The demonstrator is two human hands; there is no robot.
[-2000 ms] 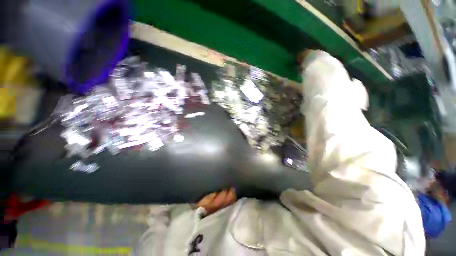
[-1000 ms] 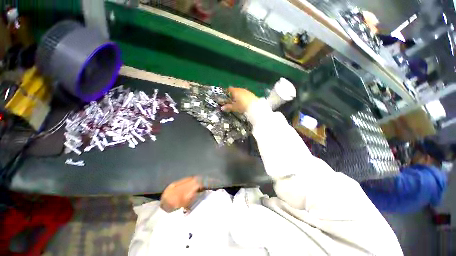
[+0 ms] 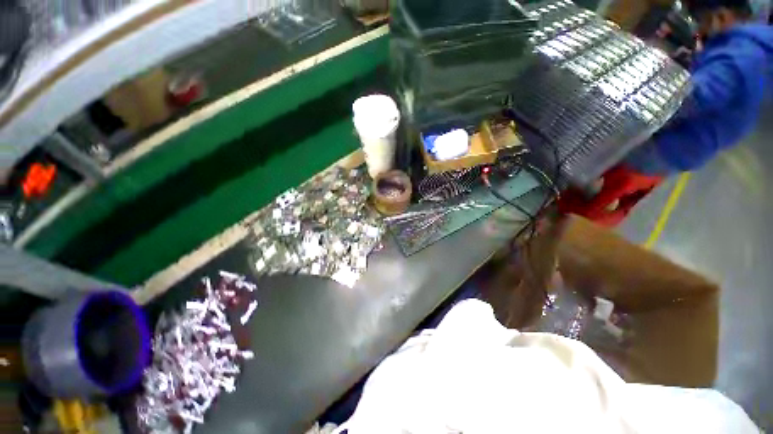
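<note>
Neither of my hands is in view; only white sleeve and clothing show at the bottom. Nearest in front of me, a dense pile of small circuit boards or modules (image 3: 318, 233), silver, grey and white, lies on the dark bench against the green conveyor edge. A looser pile of narrow white-silver strip parts (image 3: 197, 356) with reddish bits lies at the lower left, beside a grey cylinder with a purple-blue rim (image 3: 52, 346). A brown tape roll (image 3: 392, 192) stands at the board pile's right end. Thin silver lengths (image 3: 436, 222) lie on a green mat (image 3: 413, 239).
A tall white cup or tube (image 3: 378, 136) stands behind the tape roll. A small cardboard tray (image 3: 464, 159) holds a white and blue item. Ribbed clear trays (image 3: 593, 85) are stacked at the bench end. An open cardboard box (image 3: 648, 301) is at right. A person in blue (image 3: 729, 93) is beyond.
The view has swung right, bringing in the cardboard box and bench end. The piles sit further left and lower. Both hands, seen one second ago, are out of view.
</note>
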